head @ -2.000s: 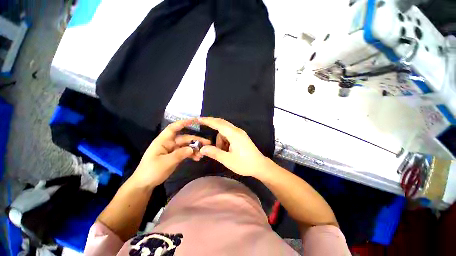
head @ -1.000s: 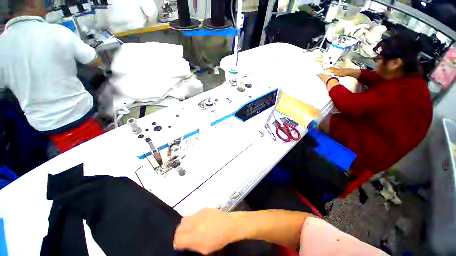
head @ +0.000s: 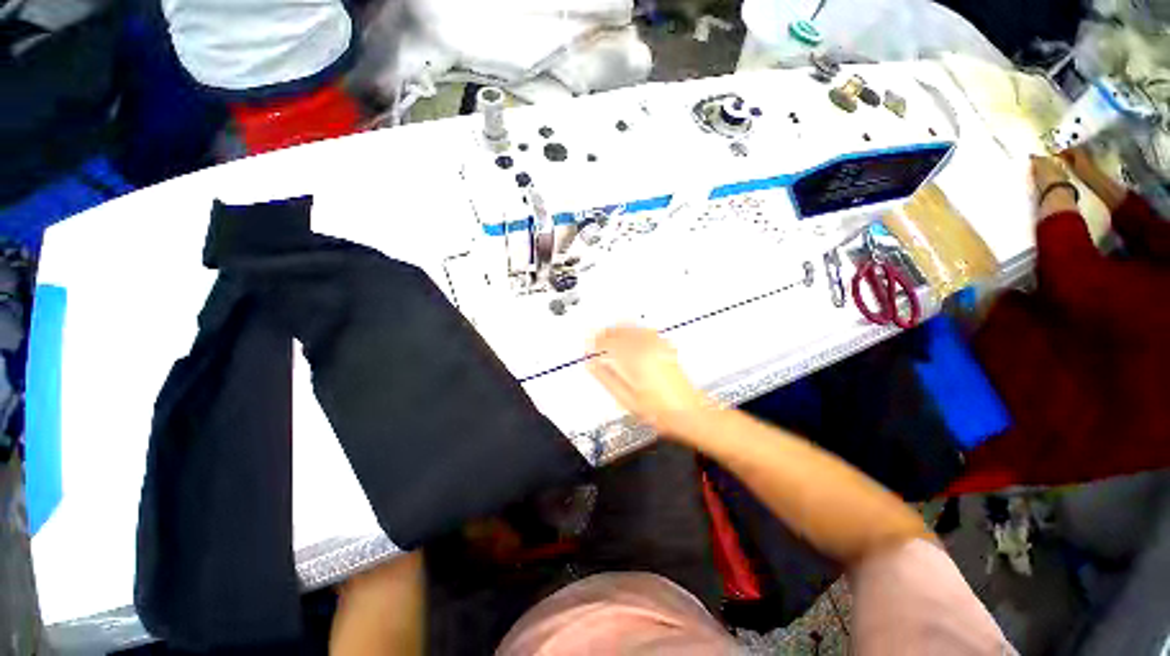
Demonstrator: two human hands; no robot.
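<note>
A black garment piece (head: pixel 385 372) lies on the white table as two legs in an upside-down V, its right leg hanging to the table's front edge. The white sewing machine (head: pixel 642 180) stands behind, with its needle area (head: pixel 545 256) right of the cloth. My right hand (head: pixel 642 372) is over the table near the front edge, blurred; I cannot tell whether it holds anything. Of my left arm only the forearm shows at the bottom; the left hand is hidden below the table edge and the cloth.
Red-handled scissors (head: pixel 885 294) lie at the table's right end beside a tan pad (head: pixel 943 237). A dark control panel (head: pixel 873 180) is on the machine. A person in red sleeves (head: pixel 1078 320) works at the right. Another person sits at the upper left.
The view has turned down and to the right over the table. My right hand has moved from the black cloth to the table below the machine. My left forearm has come into view.
</note>
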